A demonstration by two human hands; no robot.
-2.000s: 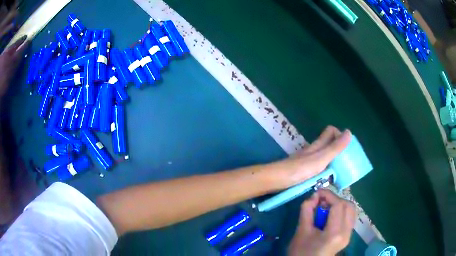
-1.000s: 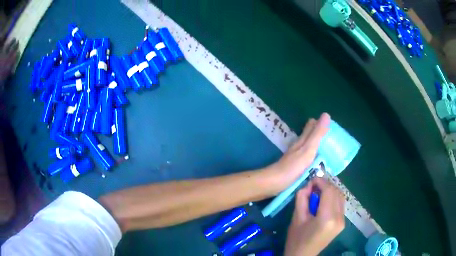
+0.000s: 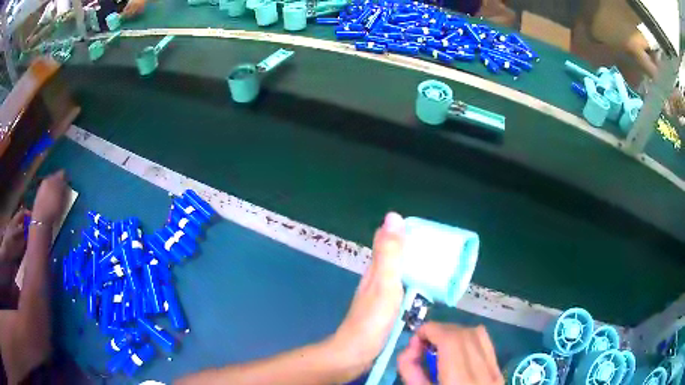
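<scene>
My left hand (image 3: 379, 289) holds a turquoise fan body (image 3: 439, 259) by its head and the top of its handle, over the belt's edge rail. The handle slants down to the bottom edge, with its open side towards my right hand. A small dark and silver circuit board (image 3: 414, 310) shows inside near the head. My right hand (image 3: 451, 353) is below right of it, fingertips at the circuit board, and holds a blue battery cell (image 3: 431, 364), mostly hidden by the fingers. The leads are too small to tell.
A pile of blue cells (image 3: 128, 278) lies on the worktable at left, beside another person's arms (image 3: 34, 301). The green belt (image 3: 300, 165) carries several fan bodies (image 3: 434, 102). More fan bodies (image 3: 572, 331) stand at lower right. Across the belt lie more cells (image 3: 428, 34).
The view has tilted up and shows more of the belt and far bench. The left hand still holds the fan body and the right still holds the cell at the circuit board.
</scene>
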